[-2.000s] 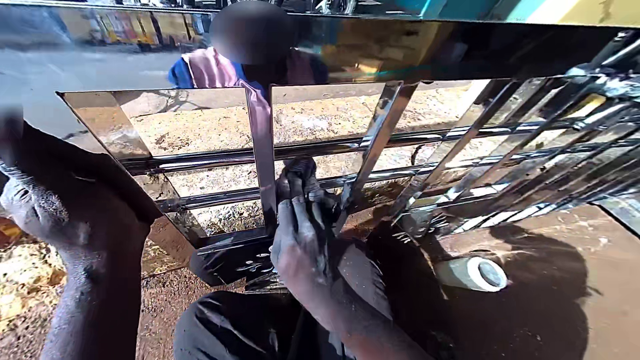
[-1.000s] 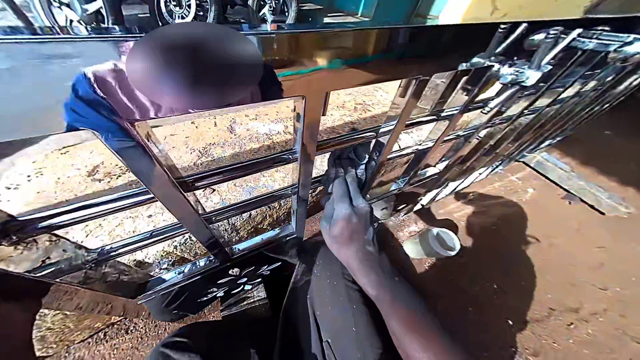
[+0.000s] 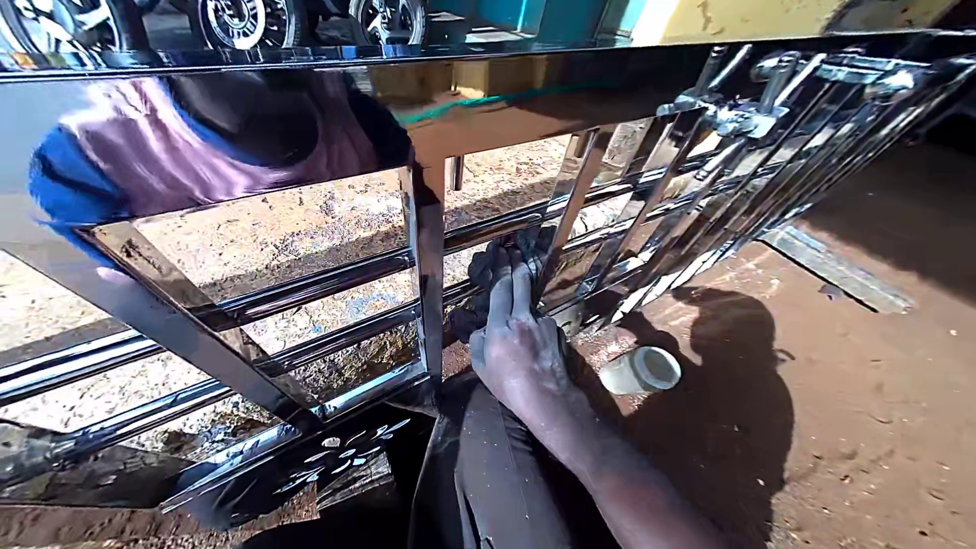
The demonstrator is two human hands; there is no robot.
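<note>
My right hand [image 3: 518, 343] presses a dark, bunched cloth [image 3: 488, 267] against the bars of a glossy black metal gate or grille [image 3: 431, 267], low down just right of an upright flat bar. Two fingers point forward over the cloth. The frame has paired horizontal rods [image 3: 305, 301], slanted flat bars and a wide polished panel [image 3: 610, 88] that mirrors a person's upper body. Cut-out petal shapes show in the dark lower plate [image 3: 343, 457]. My left hand is out of the frame.
A pale plastic cup [image 3: 640, 371] sits on the reddish ground right of my knee. Beyond it lies a wooden board [image 3: 835, 267]. Metal fittings [image 3: 740, 118] project from the upper right of the frame. Wheels [image 3: 236, 19] stand behind the top edge.
My left hand, seen at the left two seconds ago, has left the view. My right hand remains on the cloth at the bars. The view has shifted.
</note>
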